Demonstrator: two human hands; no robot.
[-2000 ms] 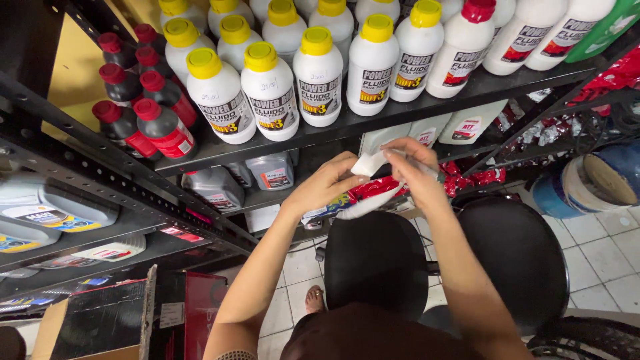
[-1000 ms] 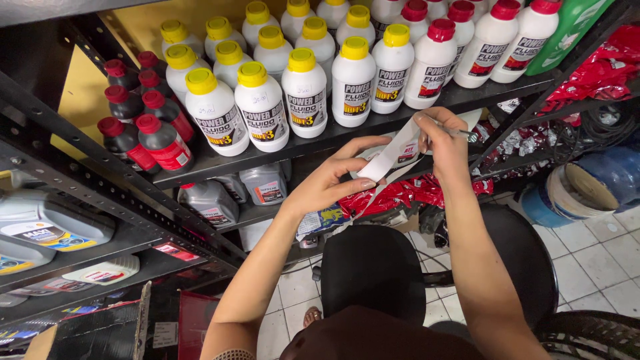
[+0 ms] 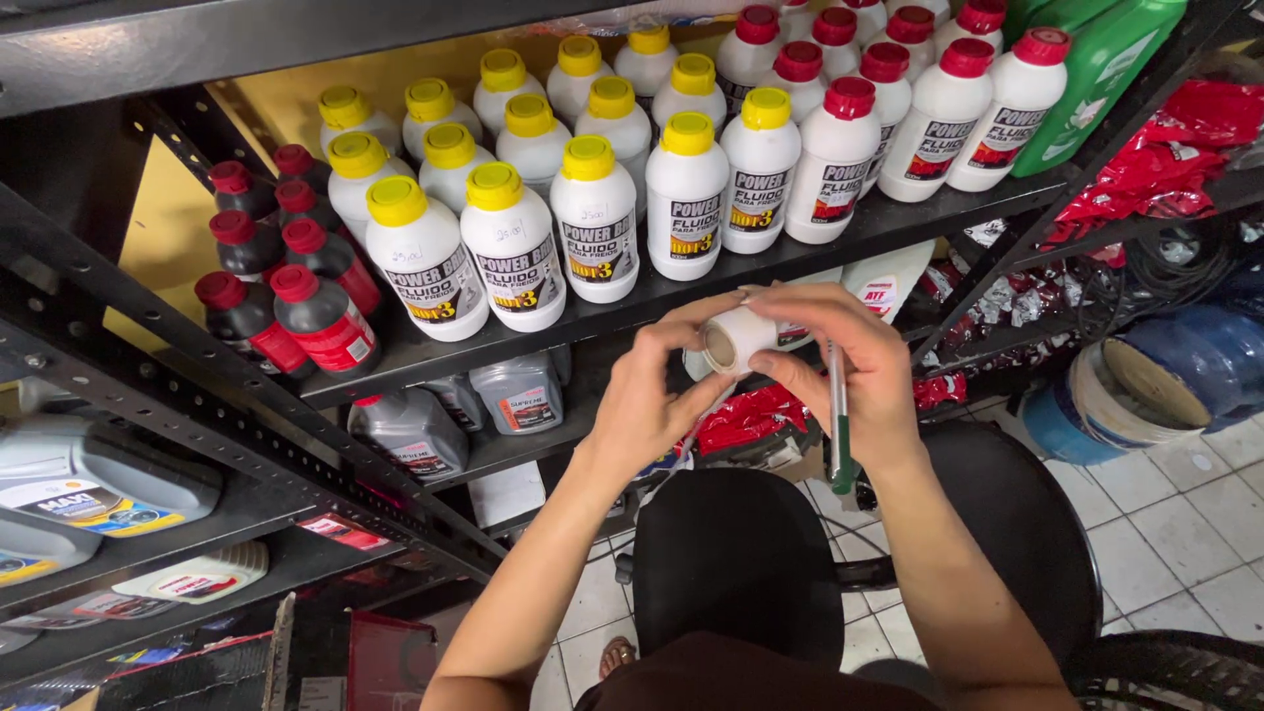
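Both hands hold a small roll of white tape or paper (image 3: 748, 334), its hollow core facing left. My left hand (image 3: 652, 380) grips the core end between thumb and fingers. My right hand (image 3: 854, 365) holds the other side and also keeps a green-tipped pen (image 3: 839, 425) between its fingers, pointing down. Behind and above the hands, white brake fluid bottles with yellow caps (image 3: 592, 232) stand on a black metal shelf, several with handwriting on them. White bottles with red caps (image 3: 834, 173) stand to their right, and dark bottles with red caps (image 3: 326, 321) to their left.
Grey oil bottles (image 3: 518, 395) and red plastic packets (image 3: 750, 420) lie on the lower shelf. A black chair seat (image 3: 739, 563) is below my hands, another (image 3: 1007, 533) to its right. Buckets (image 3: 1136, 385) stand on the tiled floor at right; oil jugs (image 3: 109, 479) fill the left rack.
A strip of white material hung loose between my hands one second ago; now it is wound against the roll. My hands have come closer together around it.
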